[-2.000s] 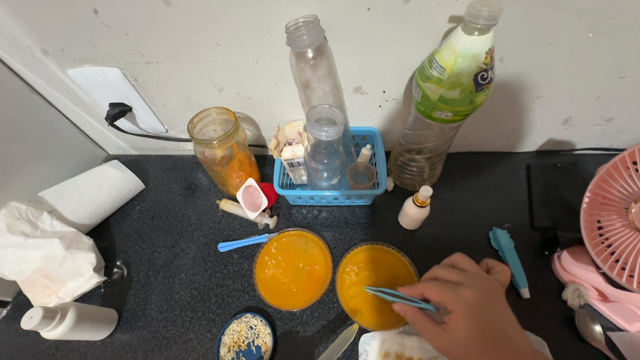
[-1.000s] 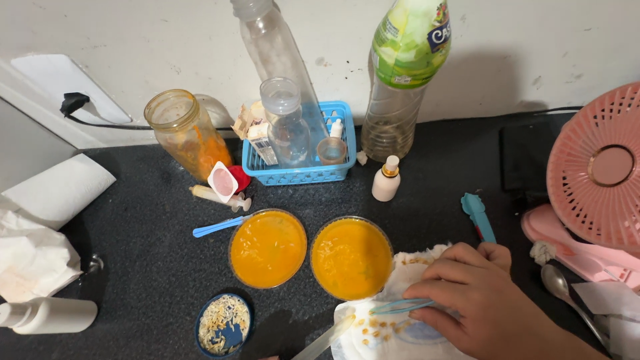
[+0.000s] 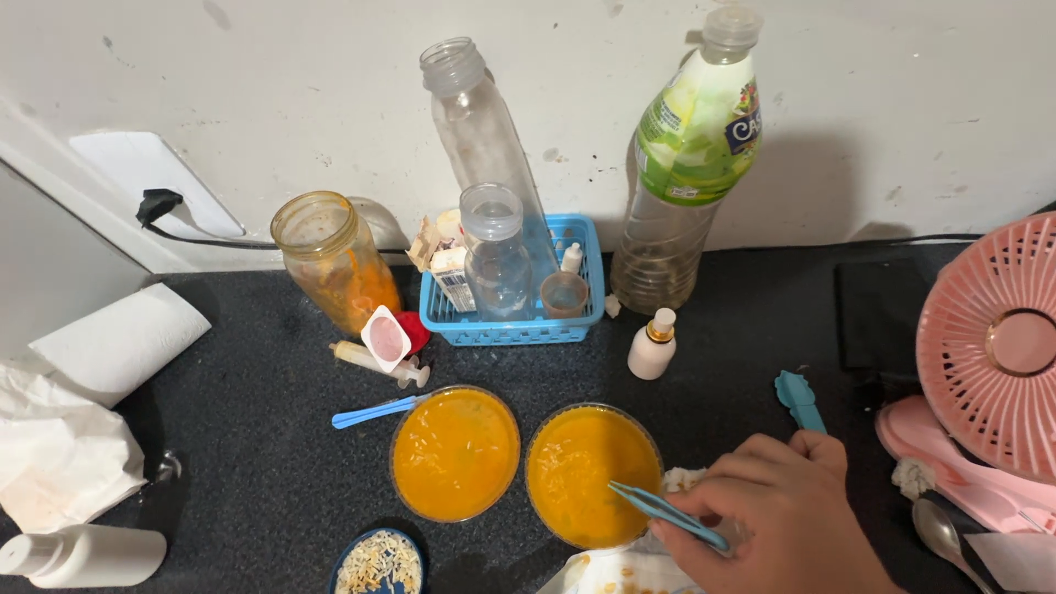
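My right hand (image 3: pixel 767 511) holds a pair of blue tweezers (image 3: pixel 672 516), their tips over the right dish of orange liquid (image 3: pixel 590 470), in which pale slivers float. A second dish of orange liquid (image 3: pixel 454 454) stands just left of it, with similar slivers. At the bottom, a dark blue lid (image 3: pixel 337 569) bears many small whitish and tan pieces (image 3: pixel 381 561). A white paper towel (image 3: pixel 619 573) with orange-brown spots lies below the right dish, partly under my hand. My left hand is out of view.
Behind the dishes stand a blue plastic basket (image 3: pixel 516 334) of bottles, an orange-stained glass jar (image 3: pixel 330 264), a large plastic bottle (image 3: pixel 693 148) and a small pink bottle (image 3: pixel 652 351). A syringe (image 3: pixel 371 359) and blue-handled tool (image 3: pixel 375 411) lie left; a pink fan (image 3: pixel 973 346) and spoon (image 3: pixel 936 528) sit right.
My right hand with the tweezers has moved from over the spotted paper towel back up to the right dish. The knife-like blade seen at the bottom earlier is out of view.
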